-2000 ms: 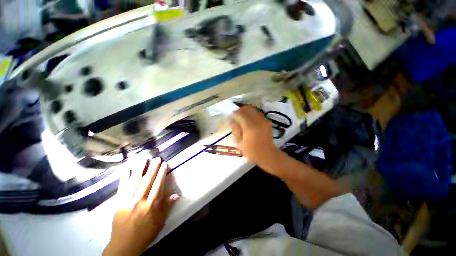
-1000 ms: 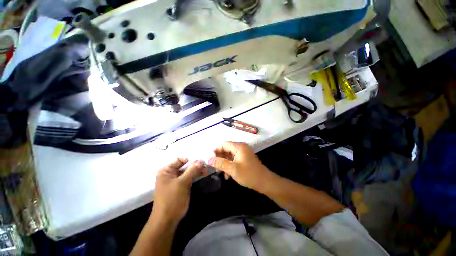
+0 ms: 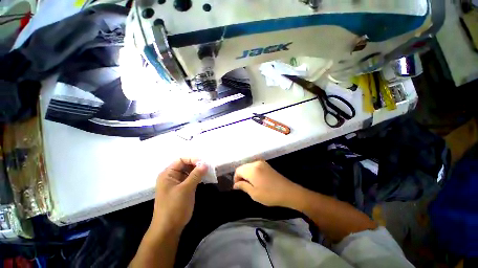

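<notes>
My left hand [image 3: 178, 191] pinches a small white label [image 3: 210, 174] between thumb and fingertips at the table's front edge. My right hand [image 3: 262, 183] is just right of it, fingers curled; whether it holds anything I cannot tell. The black garment with white stripes [image 3: 78, 102] lies under the needle area of the white sewing machine [image 3: 314, 44], washed out by the lamp. Orange-red snips [image 3: 273, 124] lie on the table, their dark tip by a thin dark cord [image 3: 225, 124].
Black shears [image 3: 335, 109] lie right of the snips, near crumpled white scraps [image 3: 283, 72]. Yellow items [image 3: 387, 93] sit in a box at the table's right corner. Dark garments [image 3: 403, 152] hang beside the table. The worn front edge [image 3: 120, 198] runs before me.
Both hands have left the table by the machine and come to its front edge. My hands have parted slightly, the label now showing at the left. The camera view has shifted.
</notes>
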